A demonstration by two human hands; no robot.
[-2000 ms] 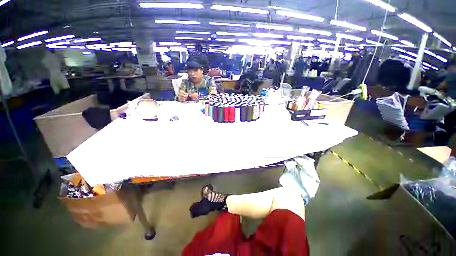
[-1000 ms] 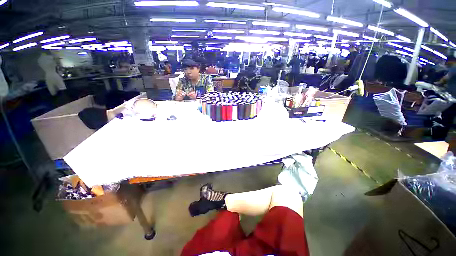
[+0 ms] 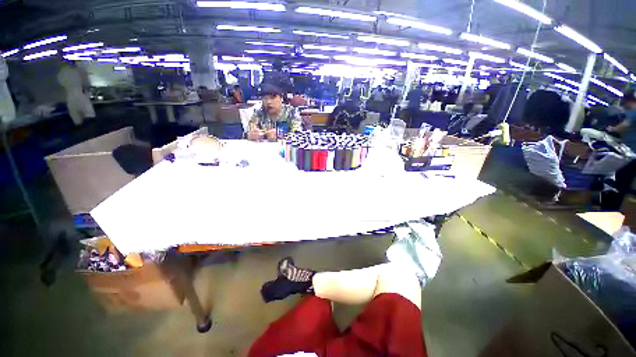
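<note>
Neither of my hands is in the picture. A white-covered table (image 3: pixel 279 206) stands in front of my legs. A dense block of upright thread spools (image 3: pixel 325 153) stands at its far side, with red, grey and dark sides. A dark low tray with upright items (image 3: pixel 427 162) is to the right of the spools, and a clear jar (image 3: pixel 397 130) is between them. A pale round thing with a tan rim (image 3: pixel 204 145) lies at the far left, with tiny dark bits (image 3: pixel 242 163) near it.
A person (image 3: pixel 273 115) sits across the table, hands raised together. A large open carton (image 3: pixel 94 167) is behind the left end, and a low scrap box (image 3: pixel 132 286) is below it. Light green cloth (image 3: pixel 416 251) hangs by my knee. A carton with clear plastic (image 3: pixel 593 307) is at right.
The view has shifted slightly between frames. The person across the table looked to the side one second ago and now faces forward. Nothing on the table has visibly moved.
</note>
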